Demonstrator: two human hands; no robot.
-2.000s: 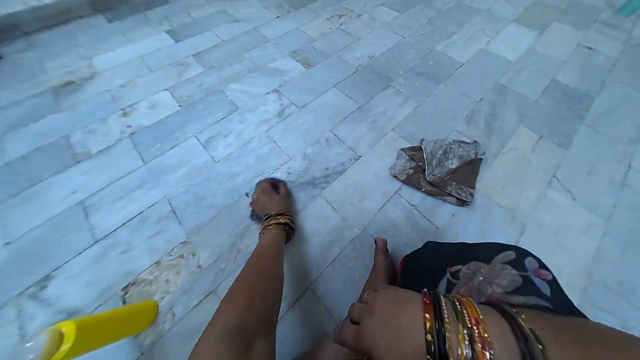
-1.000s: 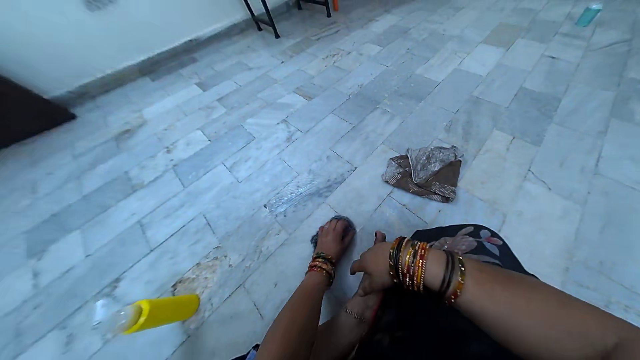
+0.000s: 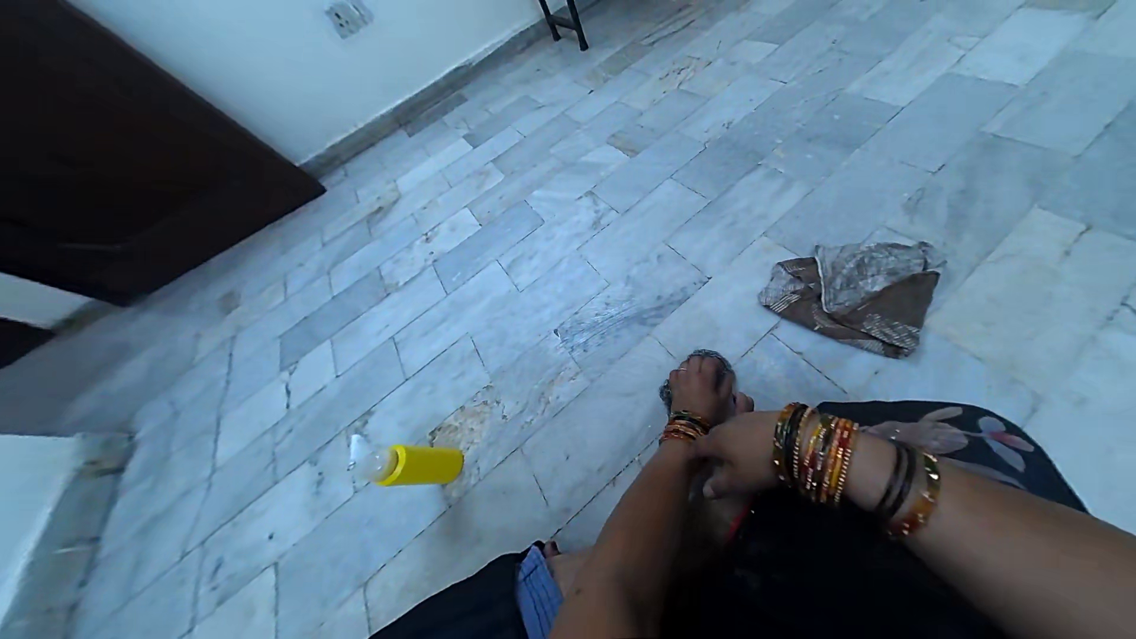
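Note:
My left hand [image 3: 699, 390] presses a dark grey scouring pad [image 3: 710, 356], apparently of wire, on the marble-tiled floor [image 3: 524, 311]. Bangles circle both wrists. Beside the left wrist is my right hand [image 3: 737, 451], fingers curled and partly hidden; whether it grips the wrist or only rests there is unclear. A dark smeared patch [image 3: 630, 312] lies on the tiles beyond the pad, up and to the left. Right of that patch, a folded brown and grey patterned cloth [image 3: 856, 300] lies flat. A yellow bottle [image 3: 424, 465] with a clear top is on its side at lower left.
A dark brown panel [image 3: 133, 169] stands at upper left by the white wall [image 3: 390, 62], which bears a socket plate [image 3: 348, 16]. Black furniture legs [image 3: 566, 25] are at the top. A low white ledge [image 3: 53, 506] is at far left. Dark floral clothing [image 3: 967, 435] spreads at lower right.
My left hand has drawn back with the pad from the edge of the smeared patch towards my body, and is now close beside my right hand. The view has swung left.

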